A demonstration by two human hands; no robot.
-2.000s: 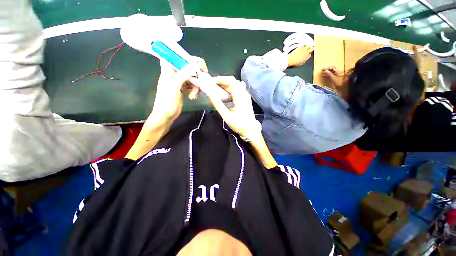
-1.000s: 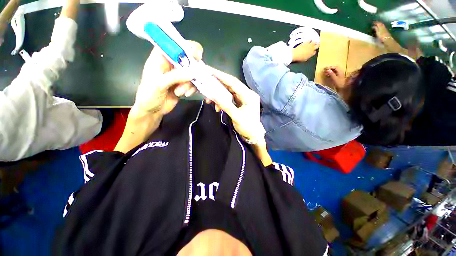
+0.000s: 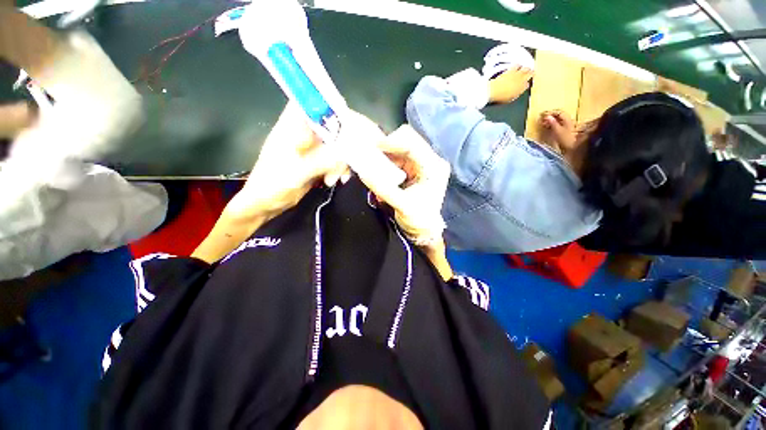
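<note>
A white curved housing (image 3: 327, 71) is held above the bench edge, its wide end pointing up and away from me. A blue battery cell (image 3: 296, 77) lies in it, with a small detail (image 3: 330, 123) at its near end. My left hand (image 3: 290, 159) grips the housing from the left, near the cell's lower end. My right hand (image 3: 417, 186) is closed around the narrow end. The fingers hide part of the housing. Dark red wires (image 3: 172, 44) lie on the green bench at the left.
Another white part with blue (image 3: 233, 17) lies beside the housing's wide end. A person in white sleeves (image 3: 76, 126) is close at left. A person in a denim jacket (image 3: 512, 180) sits close at right, by cardboard sheets (image 3: 556, 80). A belt with a white rail (image 3: 437, 28) runs beyond.
The housing has turned a little more upright and its cell shows further right. The left neighbour's arms have moved and are blurred. A white part with blue has appeared beside the wide end.
</note>
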